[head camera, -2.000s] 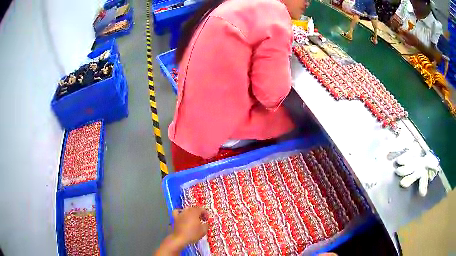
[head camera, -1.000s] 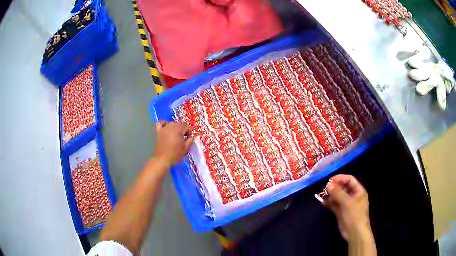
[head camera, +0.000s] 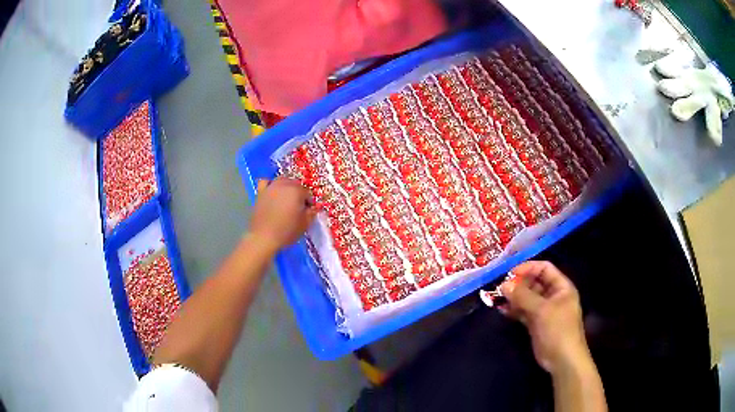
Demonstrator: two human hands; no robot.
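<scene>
A large blue tray [head camera: 298, 302] with a white liner sheet [head camera: 355, 319] lies tilted in front of me. Packed rows of red-and-white pieces [head camera: 427, 177] fill most of it. My left hand [head camera: 282, 211] is at the tray's left side, its fingertips at the end of the leftmost row; the fingers hide what they may hold. My right hand [head camera: 544, 306] is just outside the near rim and pinches a small red-and-white piece [head camera: 493, 296] between thumb and fingers.
Two smaller blue trays [head camera: 164, 197] of reddish pieces and a deep blue bin [head camera: 125, 84] stand at left. A person in pink-red clothing [head camera: 322, 48] is beyond the tray. A white glove [head camera: 693, 90] lies on the metal bench [head camera: 637, 129], with tan cardboard [head camera: 713, 257] at right.
The view has tipped down since the first frame. My right hand has come into view with a piece, and has since moved slightly left. My left hand stays at the tray's left side.
</scene>
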